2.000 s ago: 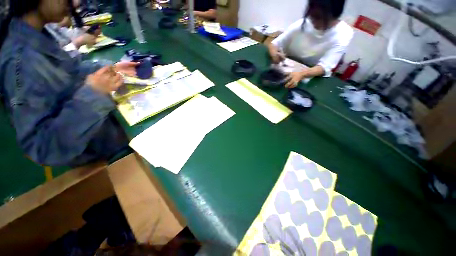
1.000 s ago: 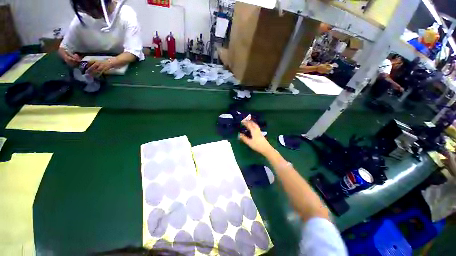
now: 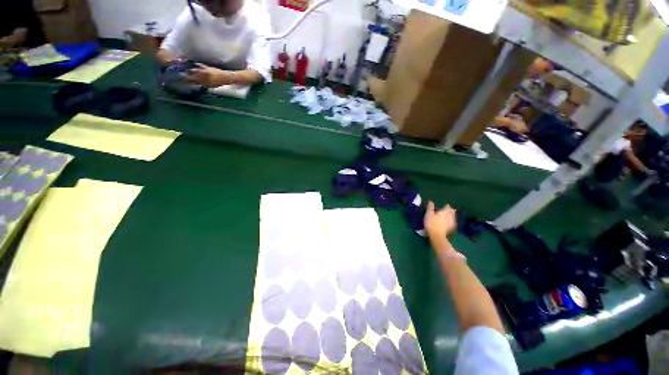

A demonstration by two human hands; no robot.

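Observation:
Two overlapping pad sheets (image 3: 334,293) with rows of grey oval pads lie in front of me; their upper parts look pale. Several dark fan bases (image 3: 346,182) with whitish patches lie beyond their upper right corner. My right hand (image 3: 440,222) reaches in from the lower right, at the right end of this group. Its fingers are at a dark base (image 3: 415,212); whether they grip it is unclear. My left hand is not in view.
Yellow backing sheets (image 3: 66,256) and another pad sheet (image 3: 26,183) lie left. A person in white works across the bench. White blades (image 3: 341,106) and a carton (image 3: 433,73) stand at the far side. A grey post (image 3: 565,172), black heap (image 3: 539,256) and Pepsi can (image 3: 563,301) are right.
The view has swung left, then right, and now slightly left again. My right hand has come in and moved right along the bases. The base beside the sheet's right edge is gone from there.

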